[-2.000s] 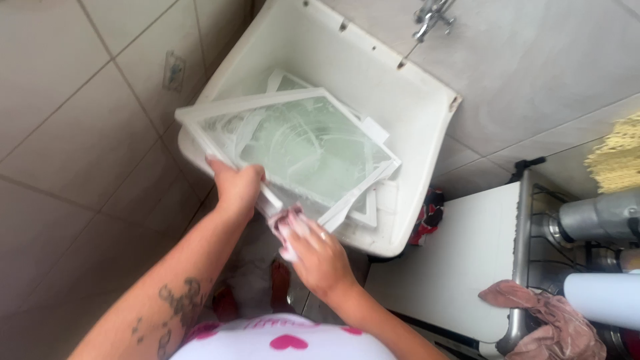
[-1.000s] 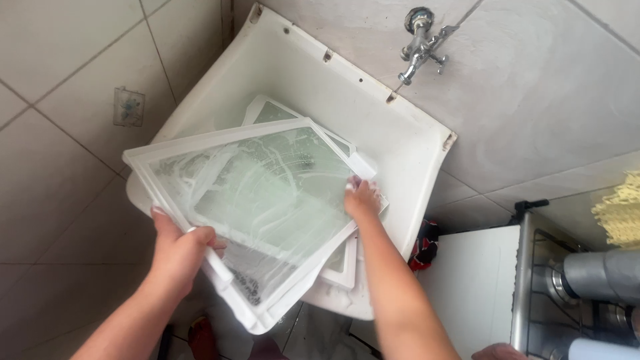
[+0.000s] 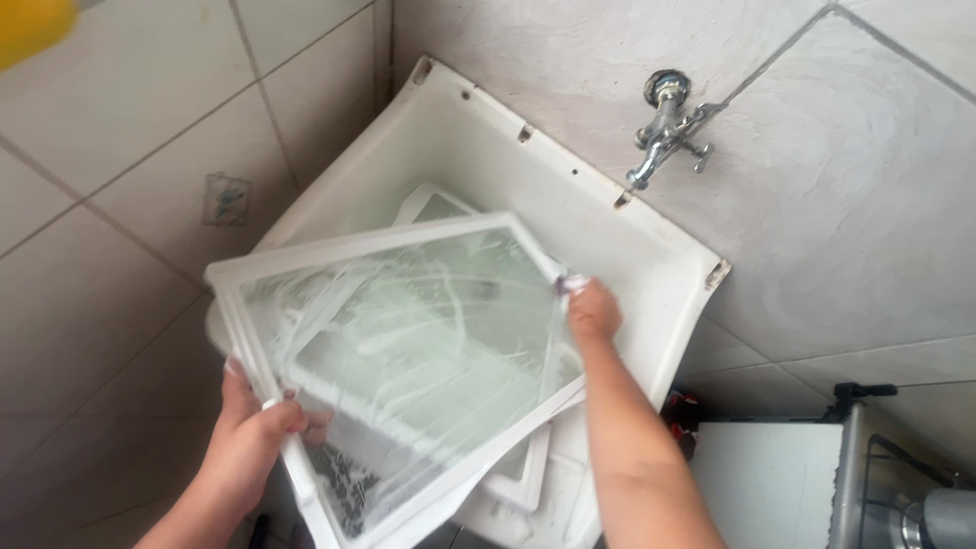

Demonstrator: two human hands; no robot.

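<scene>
A white-framed glass shelf (image 3: pixel 412 335), streaked with suds, is held tilted over a white laundry sink (image 3: pixel 610 229). My left hand (image 3: pixel 263 435) grips the frame at its lower left edge, with the thumb on top and fingertips seen through the glass. My right hand (image 3: pixel 593 311) is closed on a wet cloth (image 3: pixel 572 285), pressed to the frame's right edge; the cloth is mostly hidden by the fingers. Beneath lies a second white-framed glass shelf (image 3: pixel 526 488) in the sink, largely covered by the first.
A chrome tap (image 3: pixel 659 145) juts from the tiled wall above the sink's back rim. At the lower right stand a white surface (image 3: pixel 770 480) and a stove (image 3: pixel 877 488) with a grey pot (image 3: pixel 949 518). Something yellow (image 3: pixel 30 30) shows at the top left.
My right hand with the cloth has moved from the frame's near edge, beside my left hand, to its right edge. My left hand still holds the shelf.
</scene>
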